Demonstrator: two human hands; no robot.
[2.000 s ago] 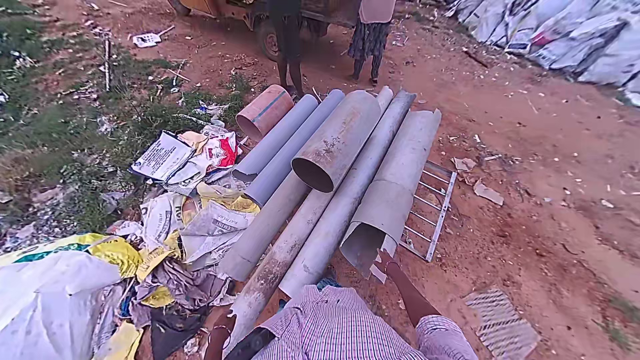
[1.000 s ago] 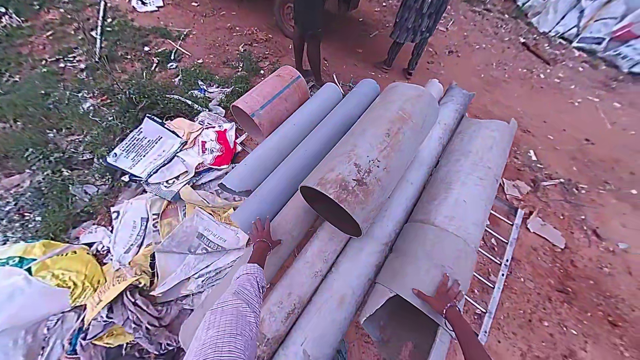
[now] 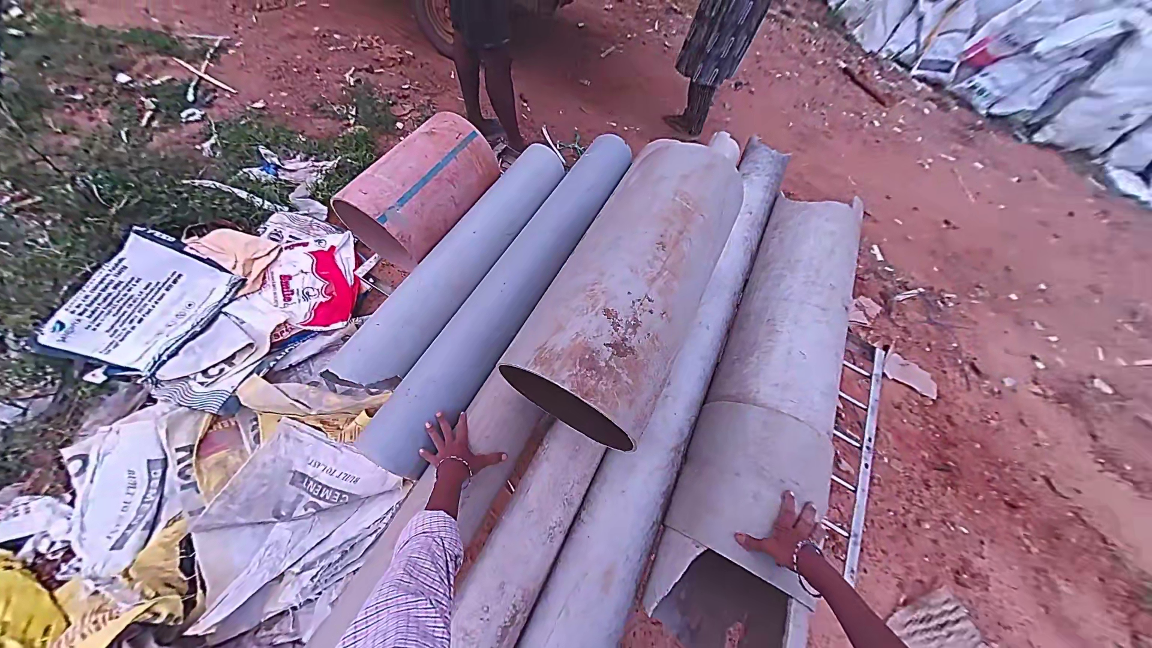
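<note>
My left hand (image 3: pixel 457 450), fingers spread, lies at the lower ends of a blue-grey pipe (image 3: pixel 504 310) and a beige-grey pipe (image 3: pixel 493 416) beside it. My right hand (image 3: pixel 788 533) rests with spread fingers on the wide, broken-ended grey pipe (image 3: pixel 765 423) at the right. Between my hands a short, wide, stained pipe (image 3: pixel 630 288) lies on top of long narrower ones, among them a pale grey pipe (image 3: pixel 670 450). Another blue-grey pipe (image 3: pixel 450 270) and a short reddish pipe with a blue stripe (image 3: pixel 418 187) lie to the left.
Used cement sacks (image 3: pixel 297 513) and other printed bags (image 3: pixel 144 301) lie heaped at the left. A metal frame with rungs (image 3: pixel 866 463) shows under the right side of the pipes. Two people stand beyond the pipes, near a vehicle wheel (image 3: pixel 436 25). White sacks (image 3: pixel 1026 67) are piled at the upper right.
Two seconds ago my hands were low, near the pipes' near ends; both now rest farther forward on the pipes. The view has moved closer to the pipes.
</note>
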